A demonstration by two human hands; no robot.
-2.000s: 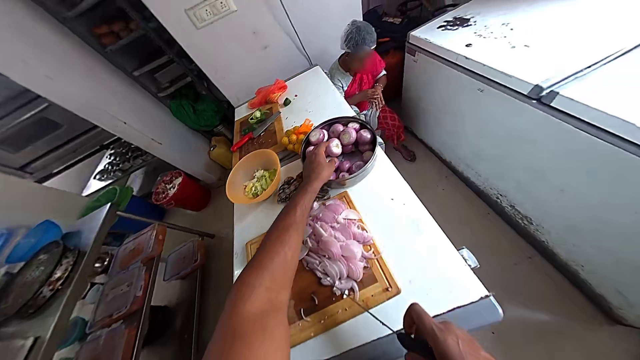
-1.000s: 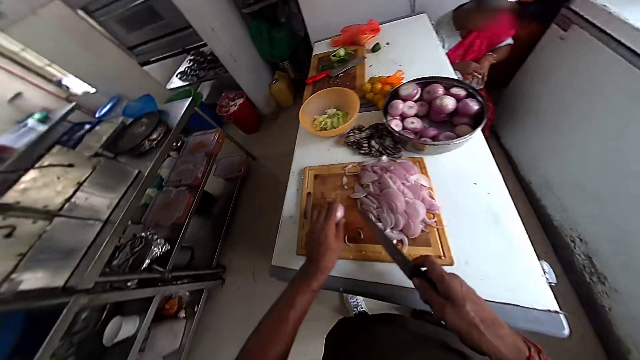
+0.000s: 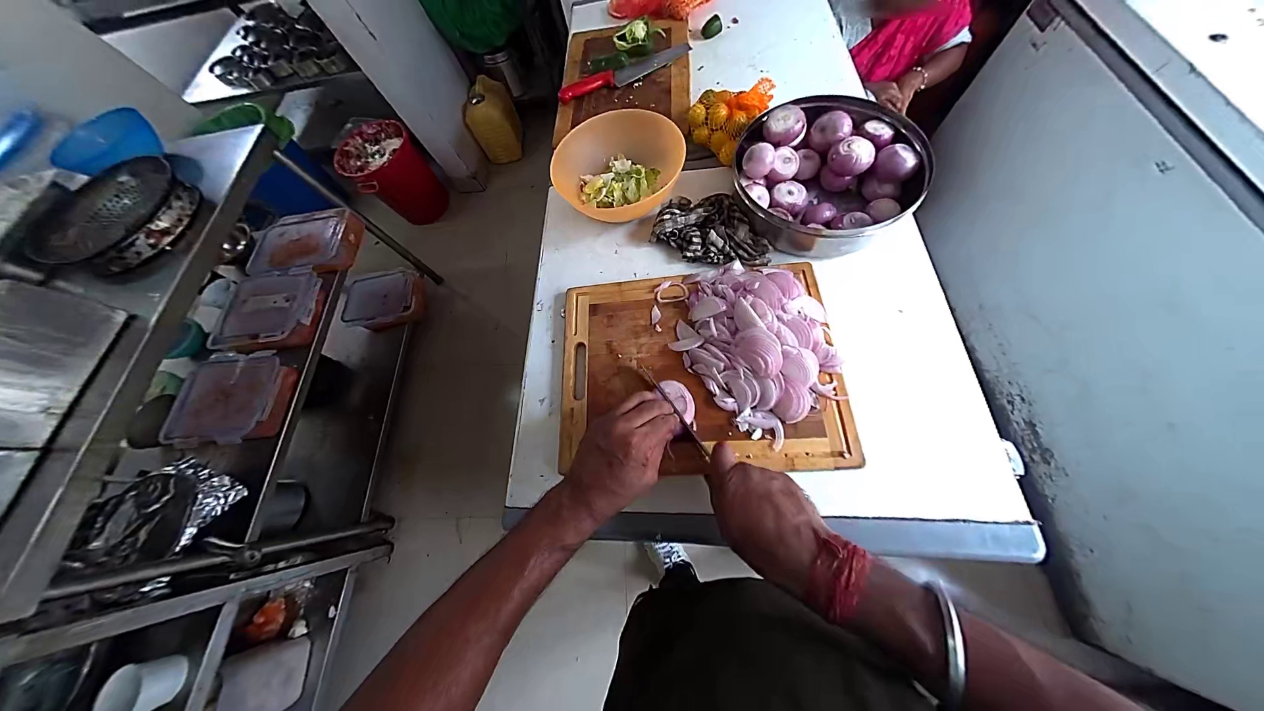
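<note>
My left hand (image 3: 624, 446) presses a red onion (image 3: 676, 403) down near the front of a wooden cutting board (image 3: 632, 341). In my right hand (image 3: 765, 509) is a kitchen knife (image 3: 681, 413), its blade angled against the onion beside my left fingers. Its handle is hidden by my fist. A heap of sliced onion (image 3: 760, 346) covers the board's right half. Behind the board, a steel bowl (image 3: 834, 240) holds several peeled onions (image 3: 851, 156). To its left lies a crumpled checked cloth (image 3: 713, 229).
An orange bowl (image 3: 619, 128) with chopped greens stands behind the cloth. Farther back are a red-handled knife (image 3: 624, 73) on a second board (image 3: 671, 97) and netted yellow fruit (image 3: 726, 118). A person's hand (image 3: 894, 94) is near the steel bowl. A freezer (image 3: 1106, 257) stands right.
My left hand has moved from the onions in the steel bowl to the cutting board and now holds an onion there. The knife has come to the onion. The view has shifted.
</note>
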